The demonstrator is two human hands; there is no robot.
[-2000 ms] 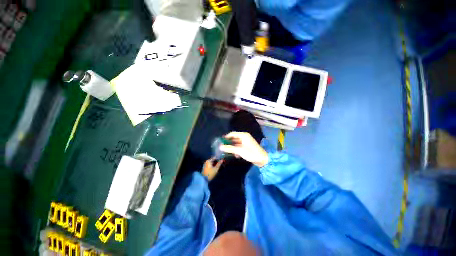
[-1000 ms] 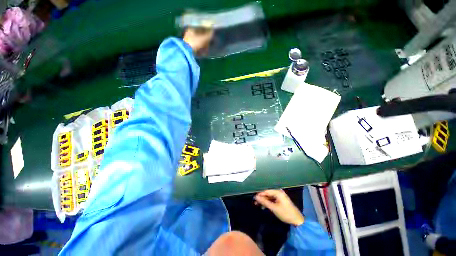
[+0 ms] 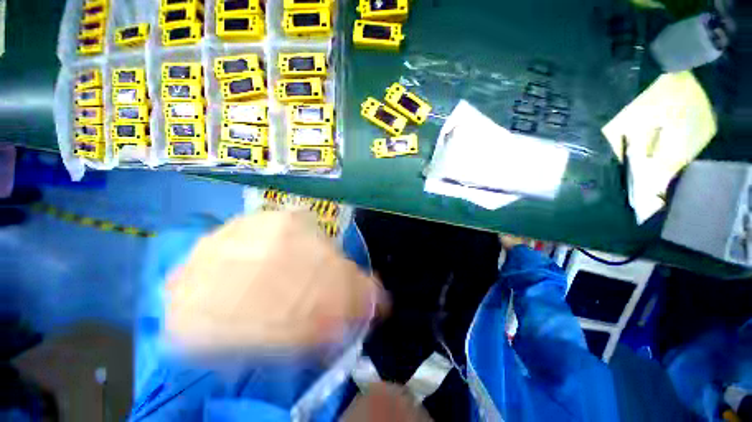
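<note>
My left hand [image 3: 272, 284] is large and badly blurred, low in the picture in front of the bench. Its fingers are unclear and I cannot tell if it holds anything. My right hand [image 3: 511, 241] shows only as a small patch of skin at the bench's front edge, above a blue sleeve; its fingers are hidden. On the bench, a clear blister tray [image 3: 198, 51] holds rows of yellow device housings [image 3: 307, 89]. Several loose yellow housings [image 3: 408, 103] lie right of it. A white work pad [image 3: 524, 165] with angular paper sheets lies near the front edge.
Black frame gaskets [image 3: 540, 111] lie on clear film behind the pad. To the right are a pale yellow sheet [image 3: 672, 124], a white bottle [image 3: 686, 43] and a white box [image 3: 709, 210]. More yellow pieces show below the bench edge. A white-framed unit [image 3: 606, 284] stands below right.
The view has turned left and closer to the tray. My left hand has come back from the rear of the bench to in front of it. My right hand is now mostly hidden at the edge.
</note>
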